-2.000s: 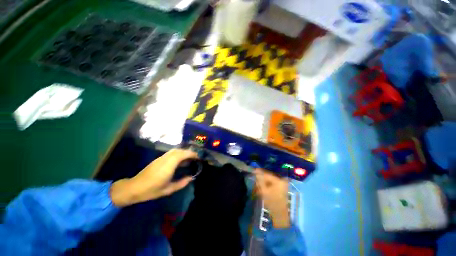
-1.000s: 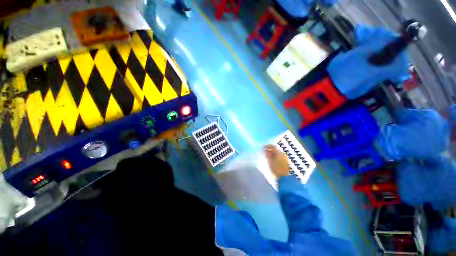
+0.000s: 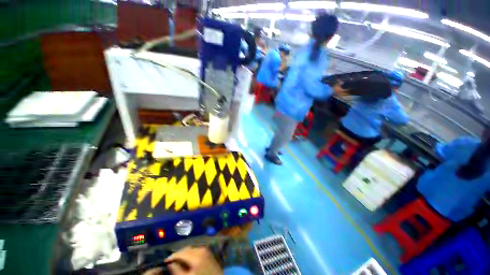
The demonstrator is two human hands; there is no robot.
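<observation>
My right hand [image 3: 197, 260] is at the bottom edge, just below the control panel [image 3: 145, 239], blurred and cut off. A thin dark curved thing [image 3: 174, 262] shows at its fingers; whether they grip it is unclear. My left hand cannot be made out. The press bed [image 3: 191, 185] has yellow-black diamonds. At its back, a pale cylindrical press head [image 3: 218, 128] hangs below the blue column [image 3: 220, 45], over or in front of the orange-brown fixture [image 3: 207, 146]. The fixture's recess is hidden.
A crumpled white heap [image 3: 96, 215] lies left of the press. A blister tray [image 3: 37, 185] and stacked white sheets [image 3: 56, 107] lie on the green bench. A slotted white parts tray [image 3: 275, 255] is low right; another [image 3: 370, 267] is cut off. People and red stools [image 3: 416, 228] are at right.
The view has swung up and left, showing the whole press and the room. My right hand has moved from the far white tray back to below the control panel.
</observation>
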